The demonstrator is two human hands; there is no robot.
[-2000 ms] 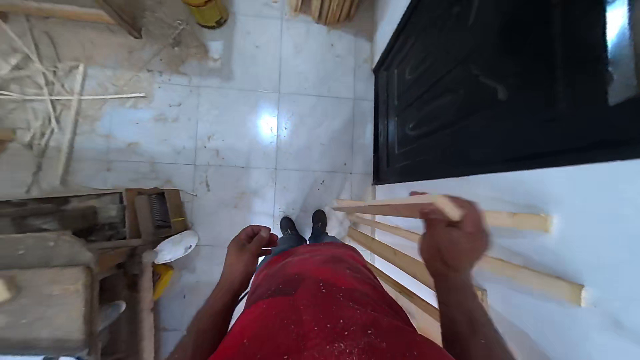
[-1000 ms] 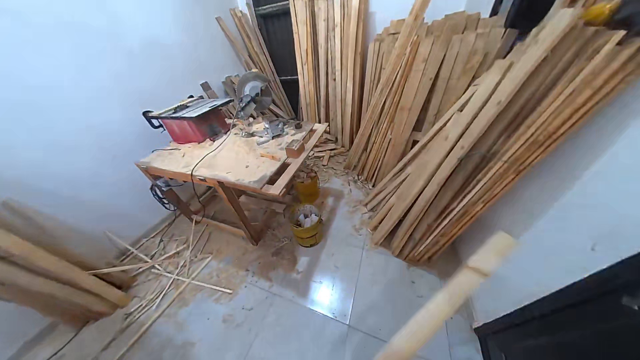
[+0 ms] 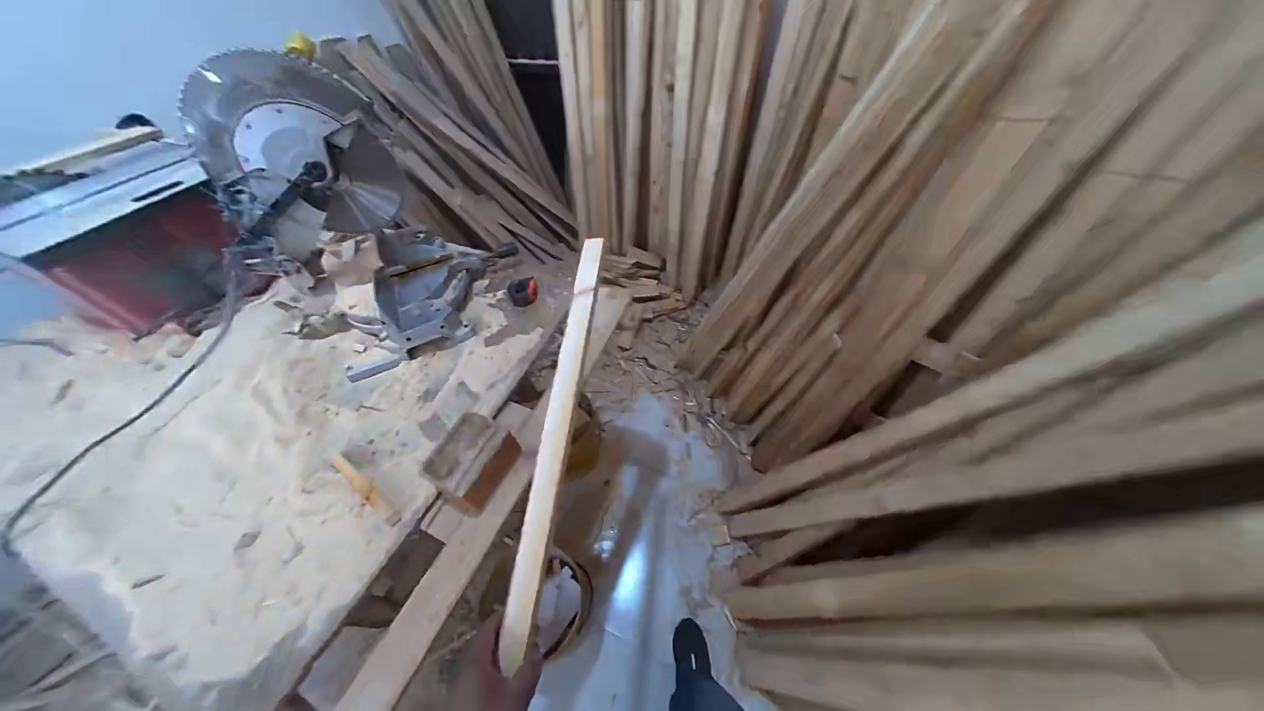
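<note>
A long wood strip (image 3: 555,444) rises from the bottom centre, held near its lower end by a hand (image 3: 499,671) that is partly hidden and blurred; from its position it looks like my left hand. My right hand is out of the frame. To the left of the strip is a sawdust-covered workbench (image 3: 197,494). On it stand a miter saw with a large toothed blade (image 3: 286,138), its metal base (image 3: 420,296), and a red table saw (image 3: 138,247). A wood block (image 3: 472,459) and a small wood offcut (image 3: 365,487) lie near the bench edge.
Long boards (image 3: 671,128) lean against the back wall, and more boards (image 3: 987,395) fill the right side. A bucket (image 3: 568,602) is on the floor beside the bench. A cable (image 3: 128,425) crosses the bench. Wood scraps (image 3: 652,296) litter the floor, where my shoe (image 3: 691,647) shows.
The view has swung from the black door and floor to the bench, which is now close. The wood strip has moved from the lower right to the centre, over the bench edge.
</note>
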